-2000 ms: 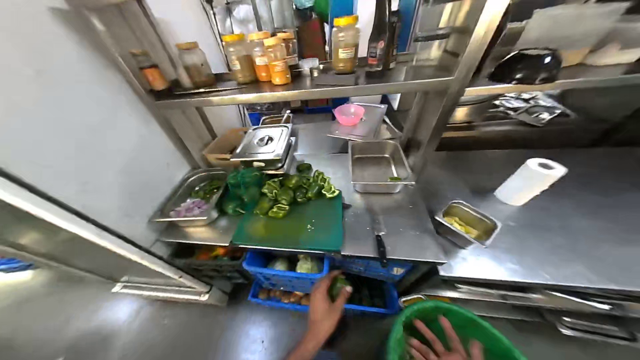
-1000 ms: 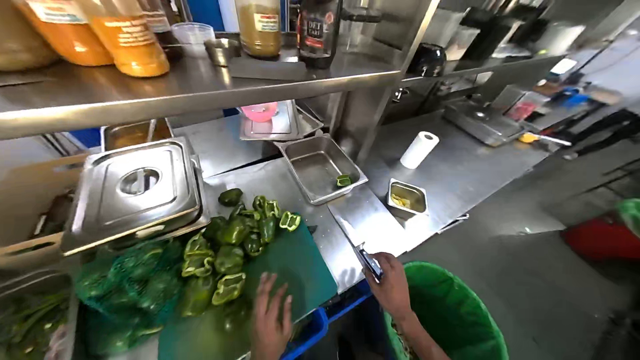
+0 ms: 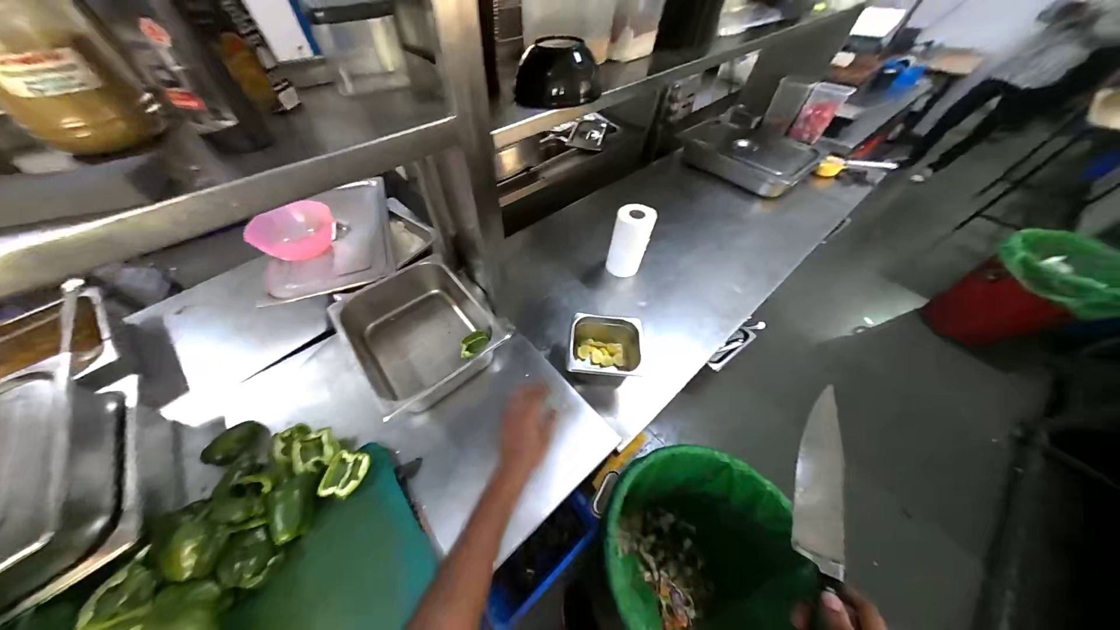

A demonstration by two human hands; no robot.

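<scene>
My right hand (image 3: 840,610) grips the dark handle of a chef's knife (image 3: 821,481), its blade pointing up beside the green-lined waste bin (image 3: 617,525). My left hand (image 3: 527,429), blurred, is over the steel counter (image 3: 468,464), close to a deep steel pan (image 3: 411,337). One green pepper piece (image 3: 475,344) lies in that pan. At the lower left, cut green bell peppers (image 3: 293,507) are heaped on and beside a green cutting board (image 3: 350,560). A small steel container (image 3: 605,345) of yellow-green pieces stands right of my left hand.
A paper towel roll (image 3: 630,241) stands on the far counter. Above the worktop runs a steel shelf (image 3: 306,157) with jars and a black bowl (image 3: 557,74). A pink bowl (image 3: 293,231) sits behind the pan. A red bin (image 3: 993,302) and a person (image 3: 1028,79) are at the right.
The knife, on the counter two seconds ago, is now upright in my right hand. My left hand has moved from over the cutting board to beside the deep pan. The view has swung right.
</scene>
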